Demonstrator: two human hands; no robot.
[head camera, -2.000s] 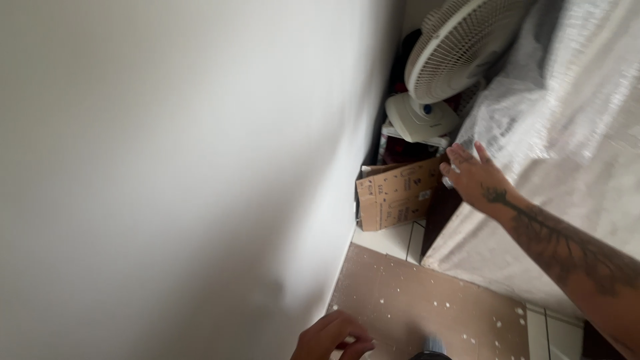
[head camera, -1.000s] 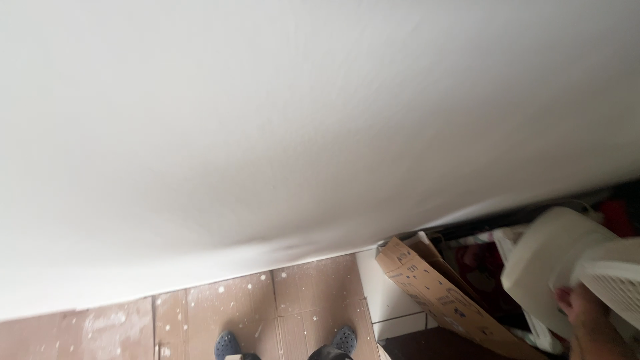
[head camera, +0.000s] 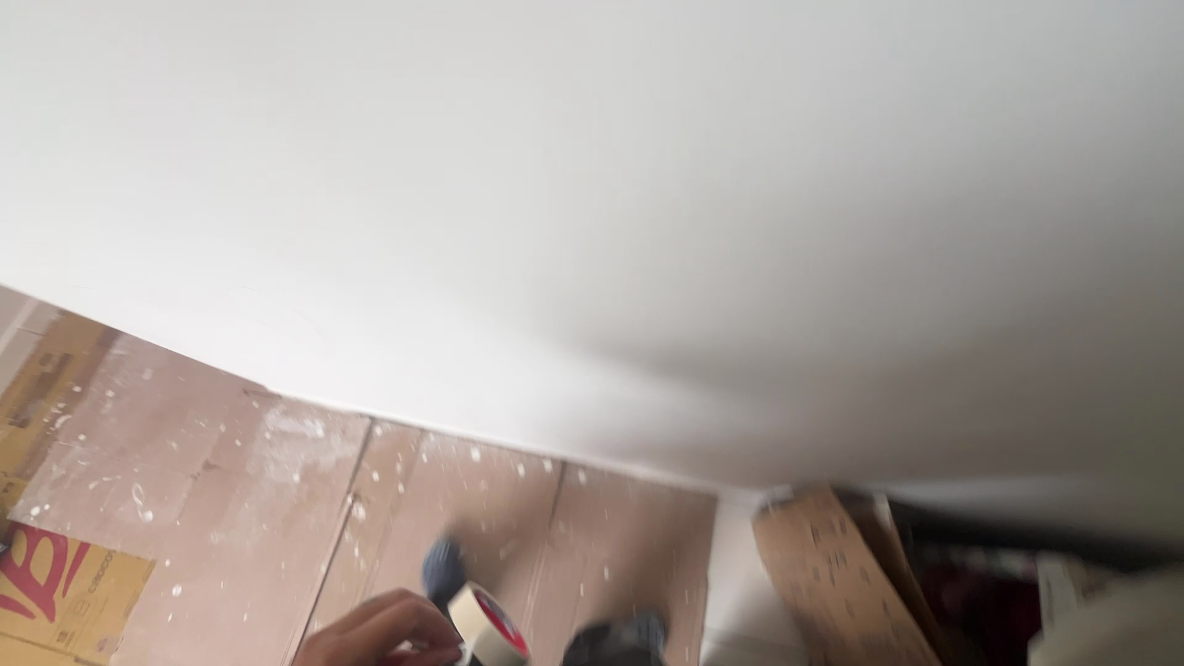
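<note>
My left hand (head camera: 384, 631) is at the bottom, left of the middle, with its fingers curled against a roll of cream masking tape (head camera: 486, 627) with a red inner core. The roll is tilted, and its lower part is cut off by the frame edge. My right hand is out of view. A large white wall (head camera: 555, 203) fills most of the view above.
Paint-spotted cardboard sheets (head camera: 231, 472) cover the floor along the wall, with my shoes on them. A printed yellowish cardboard piece (head camera: 74, 597) lies at lower left. At lower right a folded cardboard box (head camera: 842, 583) stands by the wall beside dark and pale items.
The view has swung left along the wall. My right hand, at the fan one second ago, has left the view. My left hand now shows with the tape roll.
</note>
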